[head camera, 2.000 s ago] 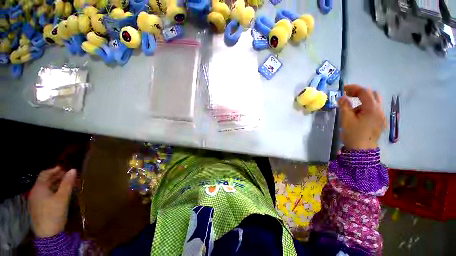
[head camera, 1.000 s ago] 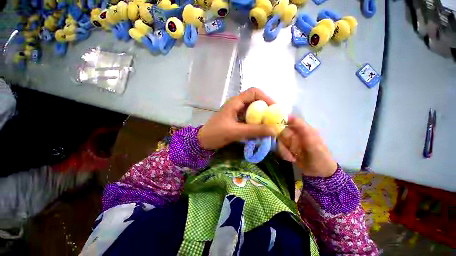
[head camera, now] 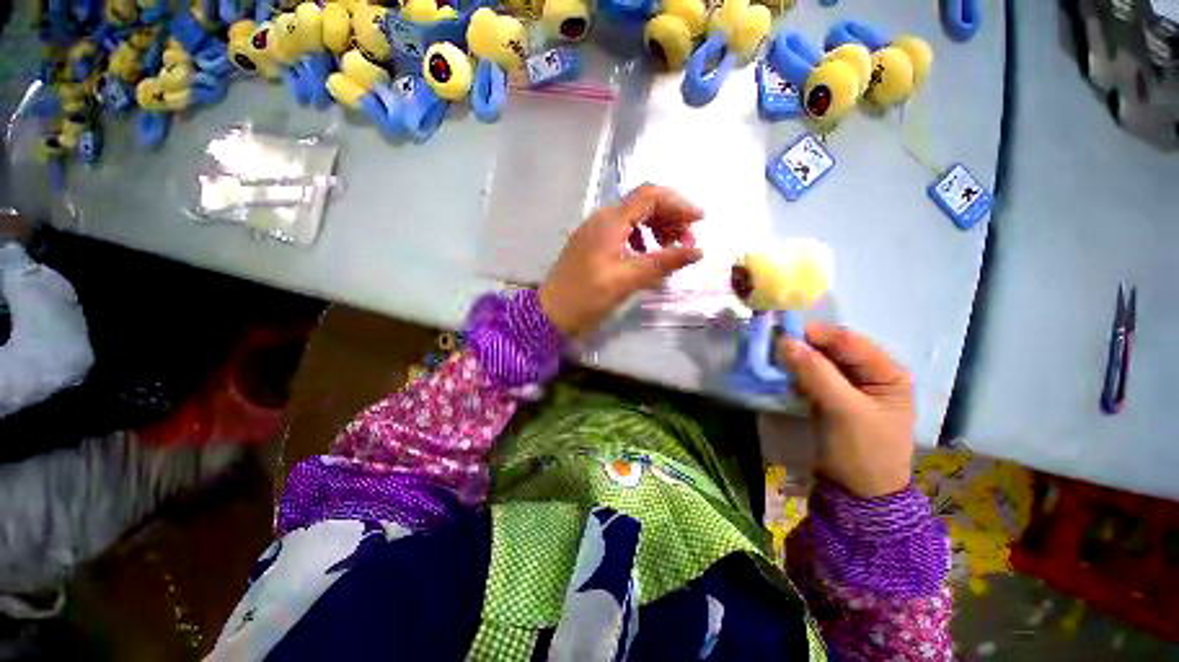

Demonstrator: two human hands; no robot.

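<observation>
My right hand [head camera: 856, 398] holds a plush item [head camera: 781, 277] by its light-blue band. Its two yellow heads point up, one with a dark red-brown patch. My left hand [head camera: 618, 263] is over the near part of the whitish, glaring bag stack [head camera: 692, 168], with thumb and fingers curled and apart; nothing clear shows in it. A red-pink line shows on the stack's near end. A second, greyish stack of clear bags [head camera: 543, 181] lies to the left, partly behind my left hand.
A heap of yellow-blue plush items [head camera: 304, 39] runs along the far side. Blue square tags [head camera: 800, 167] lie beyond the right hand. Thread snips [head camera: 1120, 352] lie at right. A small clear packet [head camera: 265, 181] lies at left. A red crate [head camera: 1099, 543] stands below the table.
The plush item was at the right edge, then between both hands over the lap. Now only my right hand holds it, upright and to the right. My left hand has come off it.
</observation>
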